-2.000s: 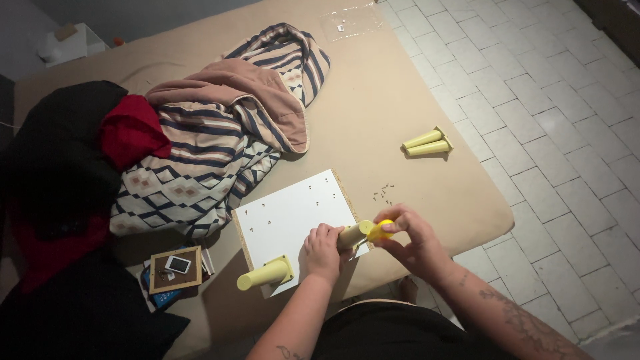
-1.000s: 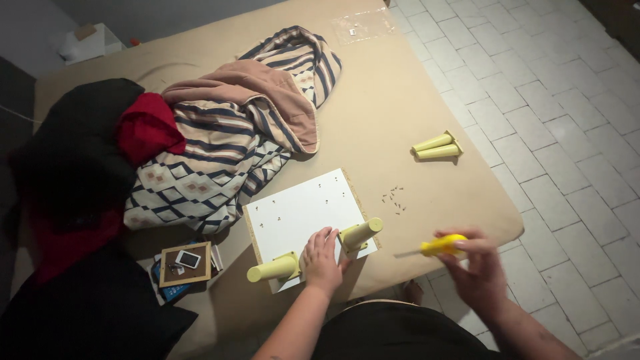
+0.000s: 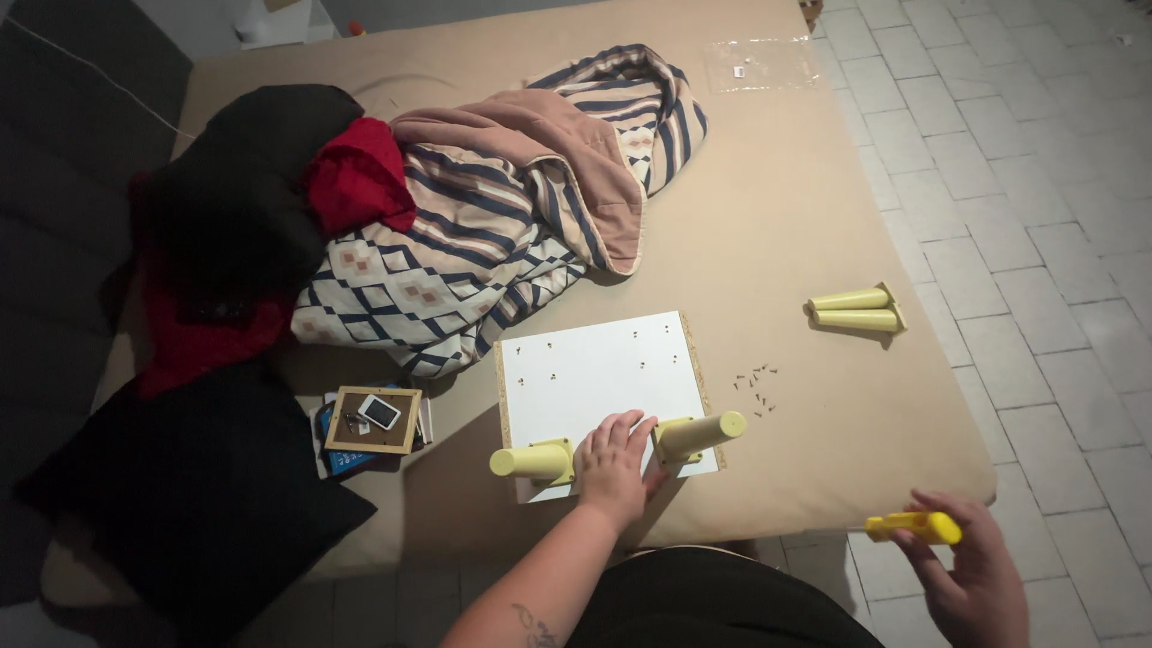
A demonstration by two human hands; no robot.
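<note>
A white board (image 3: 594, 378) with raw chipboard edges lies flat on the bed, dotted with small holes or screws in four corner groups. Two pale yellow tapered furniture legs stand on its near corners, the left one (image 3: 531, 462) and the right one (image 3: 702, 435), on square plates. Between them my left hand (image 3: 616, 459) rests on the board, fingers spread, close to the right leg. My right hand (image 3: 967, 562) holds a yellow-handled screwdriver (image 3: 913, 527) beyond the bed's near right corner, its shaft pointing left. Several loose screws (image 3: 758, 387) lie right of the board.
Two more yellow legs (image 3: 855, 309) lie near the bed's right edge. A clear plastic bag (image 3: 760, 65) is at the far edge. Left are a patterned blanket (image 3: 504, 207), dark pillows (image 3: 198, 495), red cloth (image 3: 360, 175) and a wooden frame (image 3: 416, 421) carrying a white device (image 3: 379, 412).
My right hand has moved away from the right leg, out to the right, with the screwdriver in it. My left hand has shifted from beside the right leg onto the board between the legs.
</note>
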